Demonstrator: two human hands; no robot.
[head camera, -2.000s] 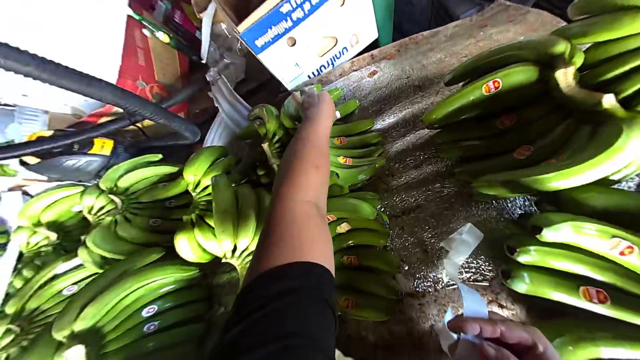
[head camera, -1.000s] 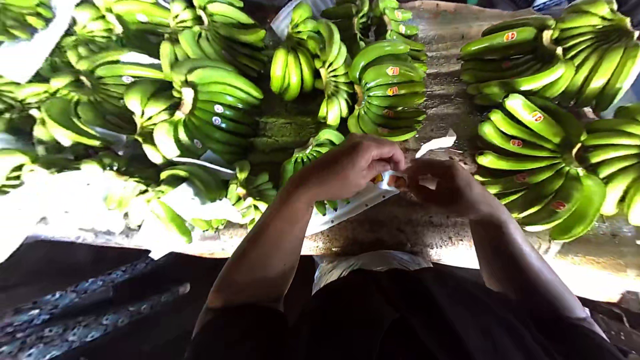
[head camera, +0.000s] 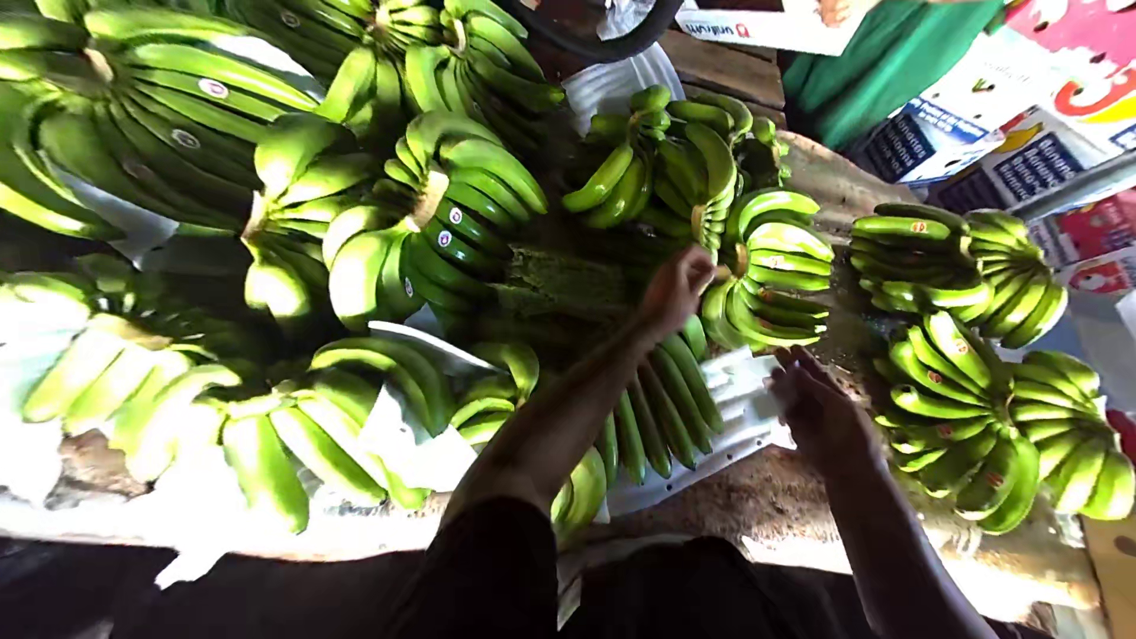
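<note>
My left hand (head camera: 679, 288) reaches over the table at the crown of a hand of green bananas (head camera: 670, 404) whose fruit hangs toward me. Its fingers are bent and touch or nearly touch the stem; whether they grip it is unclear. Lower and to the right, my right hand (head camera: 812, 399) is blurred beside a sheet of white perforated plastic (head camera: 741, 399). What it may hold does not show. Just beyond my hands lies a hand of bananas with small stickers (head camera: 777, 262), and smaller green bananas (head camera: 612, 186) are farther back.
Stickered banana hands (head camera: 958, 417) lie on the right of the wooden table (head camera: 710, 497). Many more green bananas (head camera: 435, 222) cover the left, with white wrapping among them. Printed cartons (head camera: 932, 133) and a green cloth (head camera: 852, 71) are at the back right. A black hose (head camera: 621, 44) curves at the back.
My hands were close together over a small white strip one second ago; now they are apart, the left one farther out over the bananas. The view has shifted.
</note>
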